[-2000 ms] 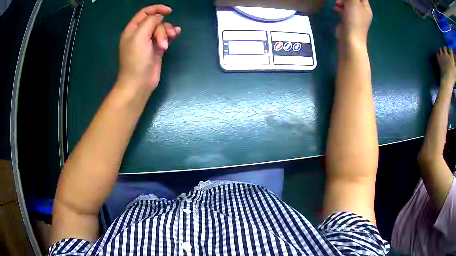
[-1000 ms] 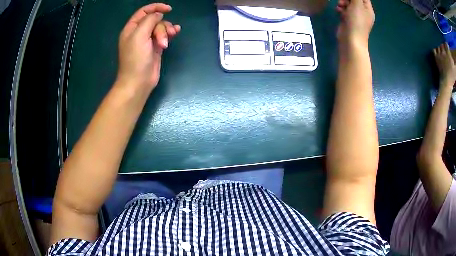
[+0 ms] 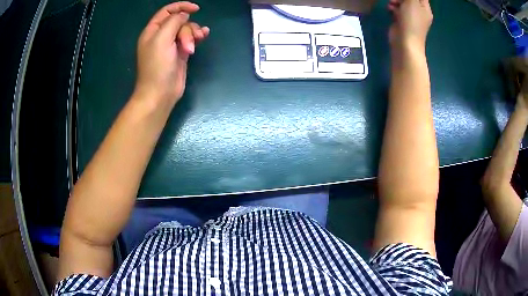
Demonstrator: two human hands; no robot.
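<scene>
The white digital scale [image 3: 311,77] lies on the dark green table, its display and three round buttons facing me. A brown cardboard box [image 3: 324,4] shows only as a strip at the top edge, over the scale's round plate; the rest is cut off. My left hand [image 3: 168,49] rests left of the scale, fingers loosely curled and apart, holding nothing. My right hand [image 3: 411,23] is right of the scale at the top edge, beside the box's end. Its fingertips are partly cut off, so whether it touches the box is unclear.
The glossy green table [image 3: 255,133] curves along its near edge. A metal rack rail [image 3: 17,133] stands at the left. A neighbouring person's arm [image 3: 502,156] reaches in at the right, near a blurred brown item. Cords and a blue object [image 3: 515,29] lie at the top right.
My hands, the box and the scale have hardly moved. The neighbouring person's hand has moved and now has a blurred brown item at it.
</scene>
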